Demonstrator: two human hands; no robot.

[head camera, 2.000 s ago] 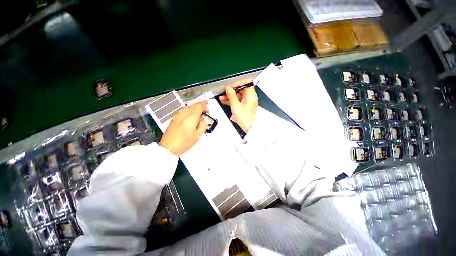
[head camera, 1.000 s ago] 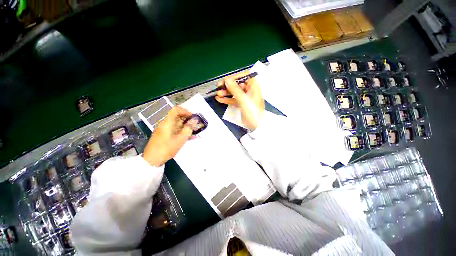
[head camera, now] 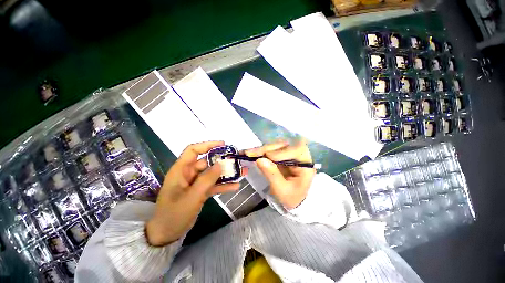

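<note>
My left hand (head camera: 191, 185) holds a device unit (head camera: 227, 167), a rounded square with a black rim and a pale inside, in front of my body. My right hand (head camera: 285, 171) holds dark, thin tweezers (head camera: 277, 161) like a pen. Their tips are over the upper part of the unit; whether they touch it or carry a piece cannot be told. A sticker strip (head camera: 166, 124) with grey-brown blocks at its ends lies beneath my hands, and a plain white strip (head camera: 213, 105) lies beside it.
A left blister tray (head camera: 83, 188) holds units. A right blister tray (head camera: 415, 85) holds units in rows, with an empty blister tray (head camera: 415, 190) nearer. Fanned white liner strips (head camera: 326, 66) lie between. One unit (head camera: 47, 91) is on the green conveyor (head camera: 138, 38).
Both hands have come closer to my body and together. The unit is raised off the strips, and the tweezer tips have moved from beside it to over it. The view has shifted.
</note>
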